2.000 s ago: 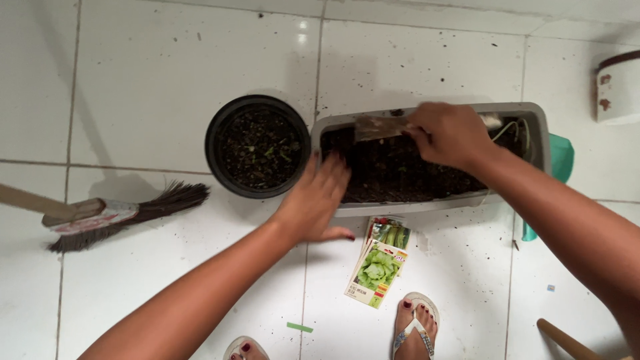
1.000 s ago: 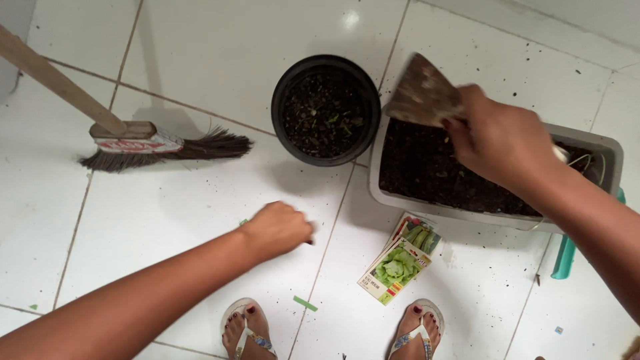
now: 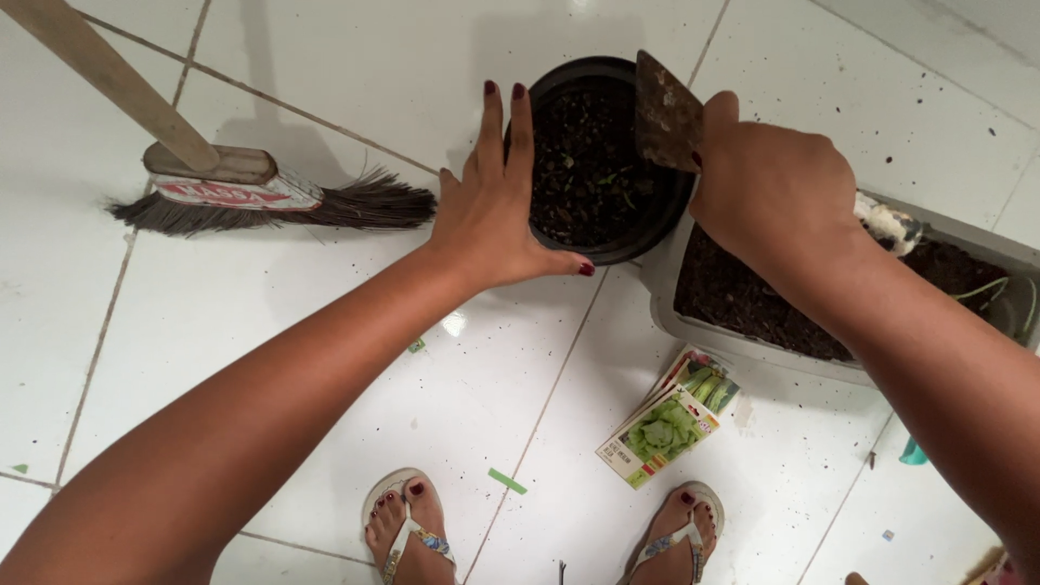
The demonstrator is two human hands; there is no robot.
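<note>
My left hand (image 3: 496, 211) is spread against the left side of a round black plastic pot (image 3: 601, 256) of dark soil with small green bits. In my right hand (image 3: 772, 179) is a scraper with a dirty, wide flat blade (image 3: 668, 114); its handle is mostly hidden by my fist. The blade is over the pot's right rim; whether it touches the rim I cannot tell. Below my right wrist lies a grey rectangular planter (image 3: 662, 292) of dark soil, with a pale object (image 3: 890, 223) and thin green stems (image 3: 983, 288) at its right part.
A broom (image 3: 236, 187) with dark bristles lies left of my left hand. Seed packets (image 3: 662, 431) with vegetable pictures lie on the white tiles in front of the planter. My sandalled feet (image 3: 414, 528) are at the bottom. A green strip (image 3: 508, 480) and soil crumbs dot the floor.
My left hand has gone from above the bare tiles to the black pot's side. My right hand has brought the scraper from the planter's left end to the pot's rim.
</note>
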